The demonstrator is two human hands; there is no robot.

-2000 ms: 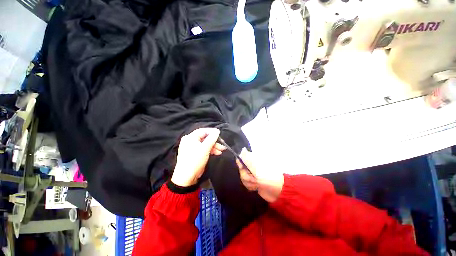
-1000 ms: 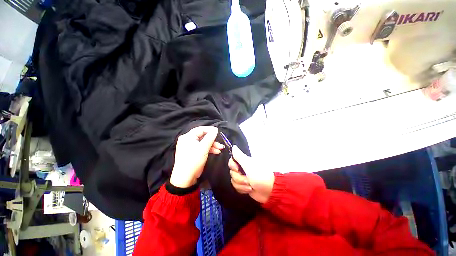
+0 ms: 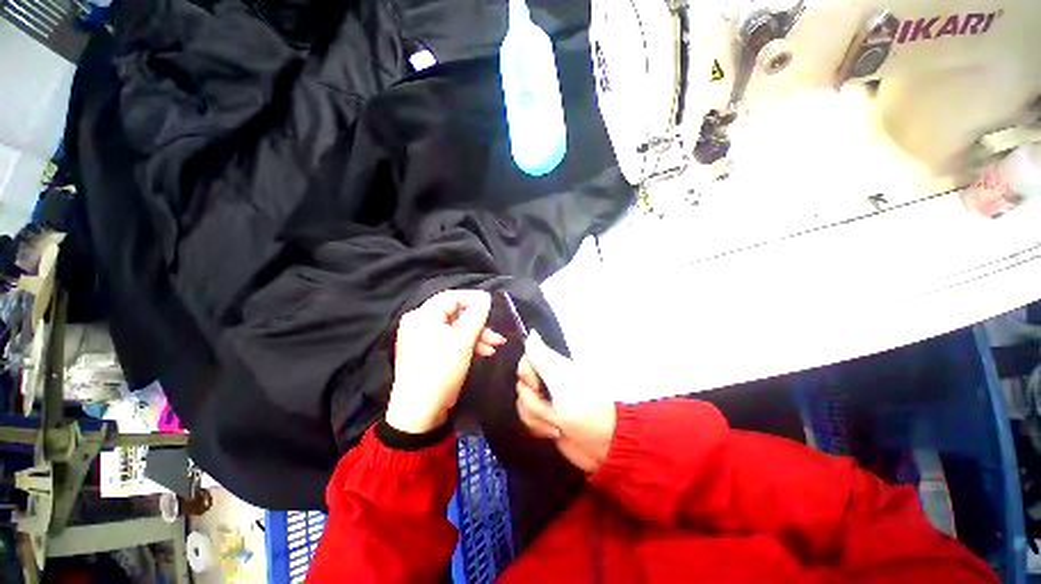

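The black lined garment (image 3: 274, 251) is heaped over the left of the table and hangs over its front edge. A tiny white label (image 3: 424, 59) shows on its lining. My left hand (image 3: 440, 348) pinches the garment's edge between thumb and fingers. My right hand (image 3: 559, 399) is just right of it, fingers curled around a small thin tool with pale blades, likely the thread snips (image 3: 516, 315). The blade tips point up and left at the cloth near my left fingertips. The tool's handle is hidden in my right hand.
The cream-white sewing machine (image 3: 936, 86) stands on the white table (image 3: 776, 291) at the right. A light-blue lamp (image 3: 532, 103) hangs over the cloth. A blue basket (image 3: 483, 502) is below my hands. Another workstation's frame (image 3: 51, 456) and a littered floor are at the left.
The right hand has shifted left towards the left hand, and the thin blades stand steeper than before. The left hand keeps its pinch. The whole view has shifted slightly.
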